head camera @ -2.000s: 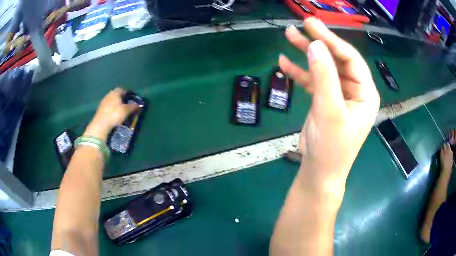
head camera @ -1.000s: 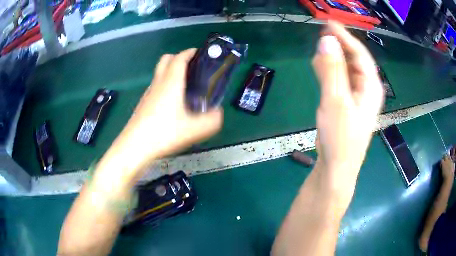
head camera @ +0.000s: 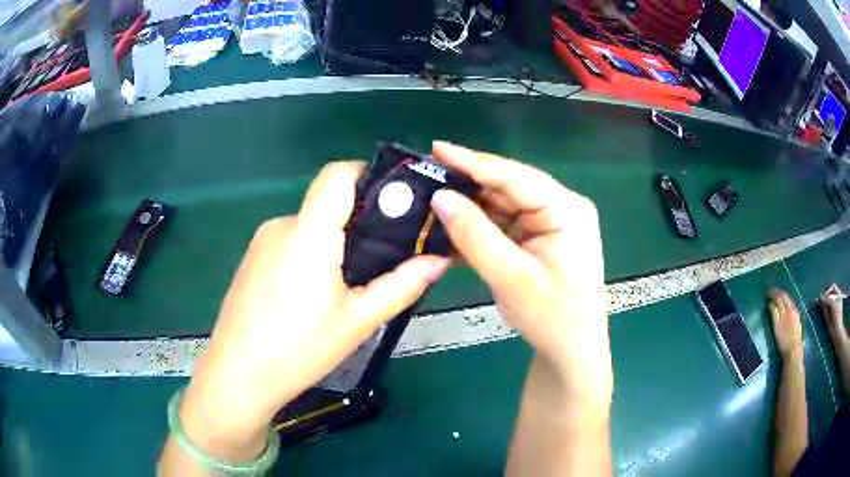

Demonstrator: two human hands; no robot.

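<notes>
A black phone housing is held up over the rail, its top end away from me. It shows a round silver-white disc, a thin red wire, a pale strip at the top edge and an orange flex strip. My left hand grips it from the left and below, thumb across its front. My right hand has its fingertips at the upper right edge, touching it near the pale strip. Whether they pinch a small part cannot be seen. Stacked housings lie on the near bench, partly hidden by my left hand.
Housings lie on the green belt at left and right. A worn metal rail divides belt and bench. A slab phone lies on the bench at right, near another person's hands. Red trays stand behind.
My left hand has brought the picked-up housing from the belt nearer to me. My right hand has moved left and down from the air onto its top end. The belt housings have shifted.
</notes>
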